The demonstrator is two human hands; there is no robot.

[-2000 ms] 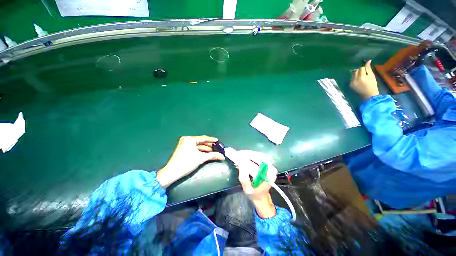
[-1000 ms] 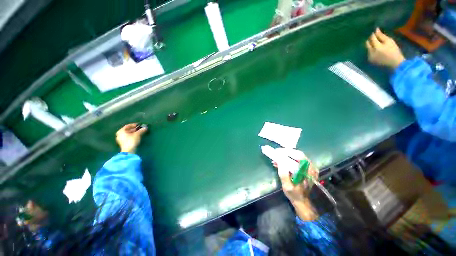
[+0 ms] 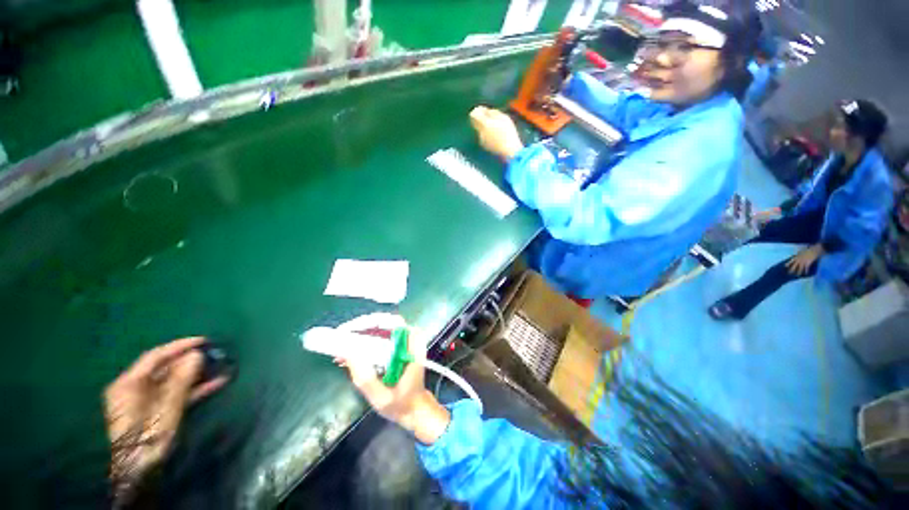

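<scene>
My left hand (image 3: 157, 390) is at the lower left, blurred, and pinches a small round black part (image 3: 213, 363) between thumb and fingers over the green belt. My right hand (image 3: 391, 386) holds a whitish dispensing syringe (image 3: 329, 341) with its tip pointing left, towards the black part but apart from it. The bright green cap (image 3: 398, 357) is at the syringe's rear, and a pale hose (image 3: 451, 377) curves from it. A white folded paper (image 3: 368, 280) lies on the belt just beyond my right hand.
A white perforated strip (image 3: 471, 181) lies on the green belt (image 3: 259, 229). A person in a blue smock (image 3: 638, 189) sits at the right by an orange-brown press (image 3: 541, 92). An open cardboard box (image 3: 543, 344) stands below the belt edge. Another person (image 3: 847, 214) sits farther right.
The view has turned right. My left hand has come back from the belt's far side, with the black part, nearer the syringe. My right hand still holds the syringe.
</scene>
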